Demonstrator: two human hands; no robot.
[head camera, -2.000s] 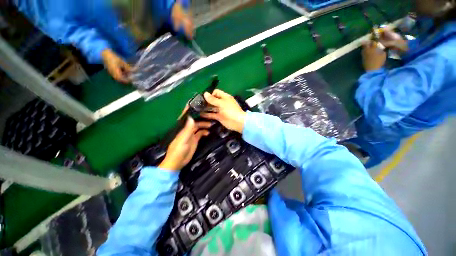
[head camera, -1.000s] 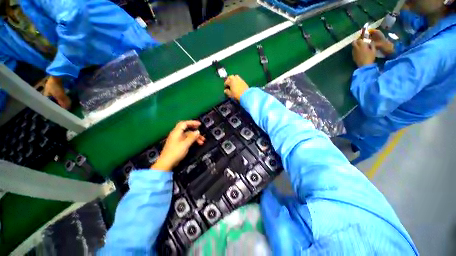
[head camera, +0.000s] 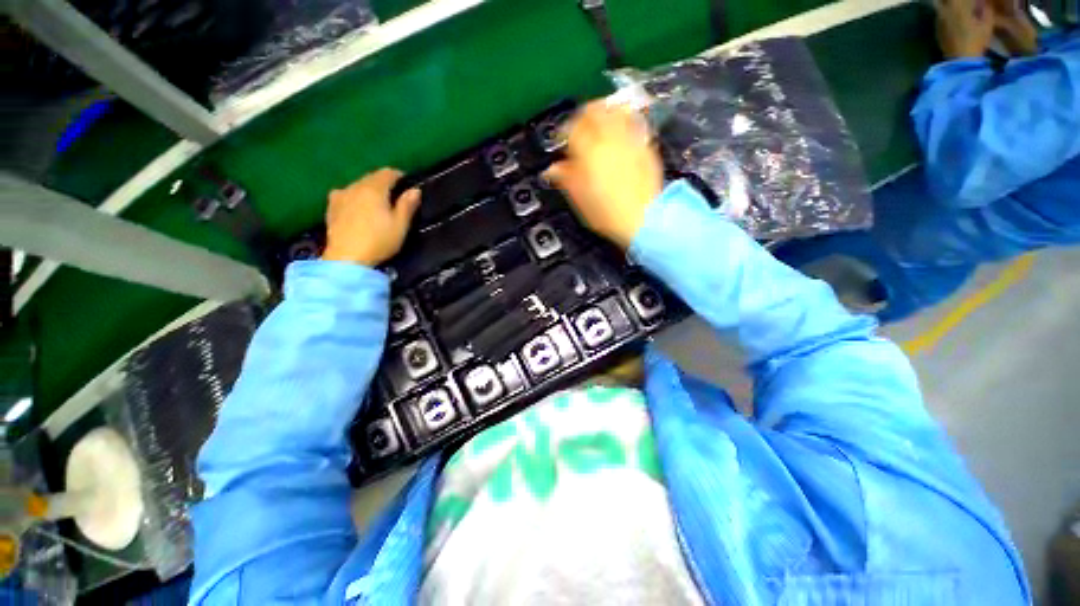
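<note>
The black blister tray lies in front of me, with watch bodies in its pockets. Loose black straps lie across its middle. My left hand is at the tray's back left, thumb apart from the fingers; its fingertips are hidden, so I cannot tell if it grips anything. My right hand is over the tray's back right corner, blurred, near watch bodies; I cannot tell if it holds anything.
A shiny strap bag lies right of the tray, another left. The green belt runs behind. Strapped watches lie at left. White posts slant in from the left. A worker's sleeves show at right.
The view has tilted down towards the tray. My right hand has come back from the belt to the tray's back right. My left hand has moved to the tray's back left edge.
</note>
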